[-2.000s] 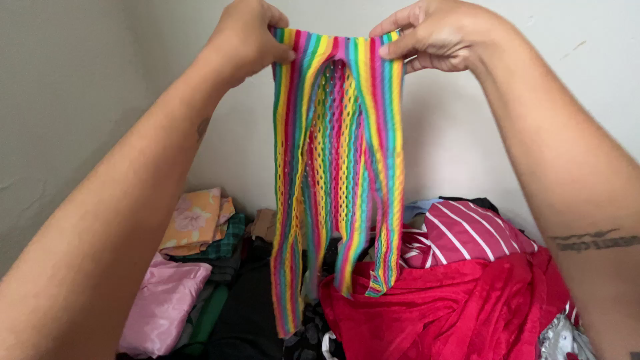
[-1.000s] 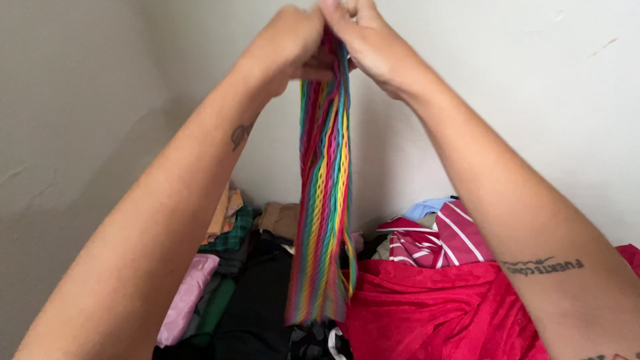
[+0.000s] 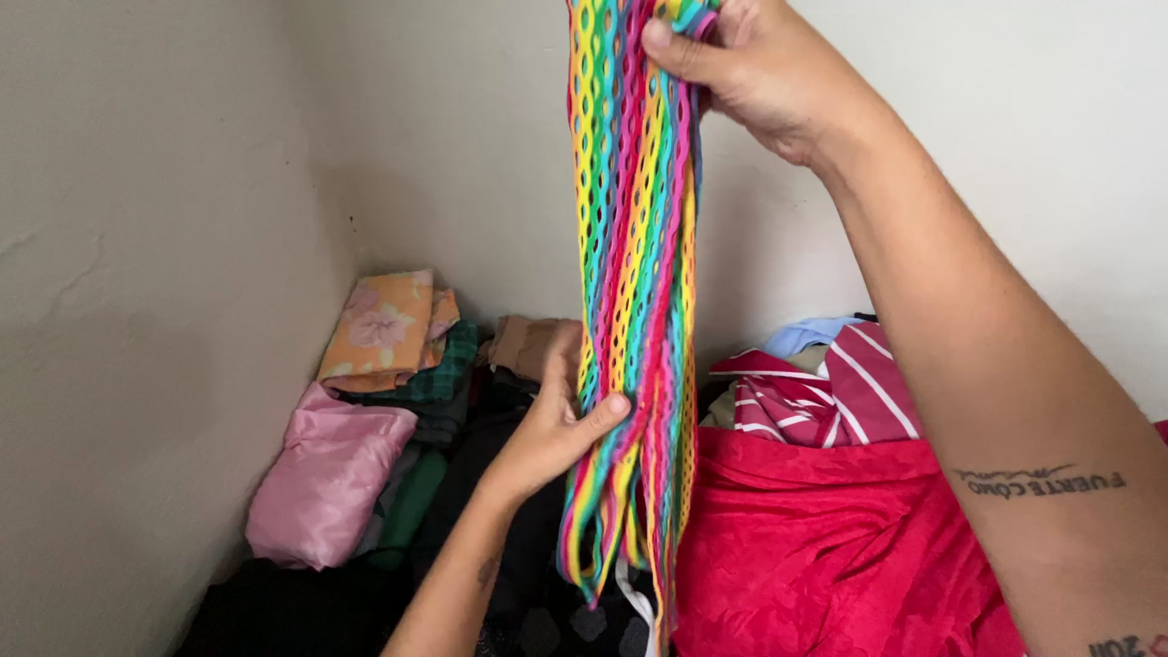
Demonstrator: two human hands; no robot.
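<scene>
A rainbow-striped openwork knit garment (image 3: 639, 228) hangs lengthwise in front of me, gathered into a narrow bundle. Near the top of the view my right hand (image 3: 748, 78) pinches its upper part between thumb and fingers. My left hand (image 3: 566, 424) is lower down at the garment's left side, its thumb across the front and its fingers partly hidden behind the fabric. Below the left hand the garment's lower ends hang loose in folds. The very top of the garment is cut off by the frame.
Folded clothes lie at the left: an orange floral cloth (image 3: 379, 333), a green checked cloth (image 3: 443, 365) and a pink satin cloth (image 3: 328, 479). Red fabric (image 3: 821, 538) and a white-striped red garment (image 3: 849, 383) are heaped at the right. Black clothing (image 3: 292, 607) lies in front; walls stand behind and left.
The garment was spread between both hands two seconds ago, then drawn together at the top. My left hand has since moved down to the garment's lower half, while my right hand still holds it high.
</scene>
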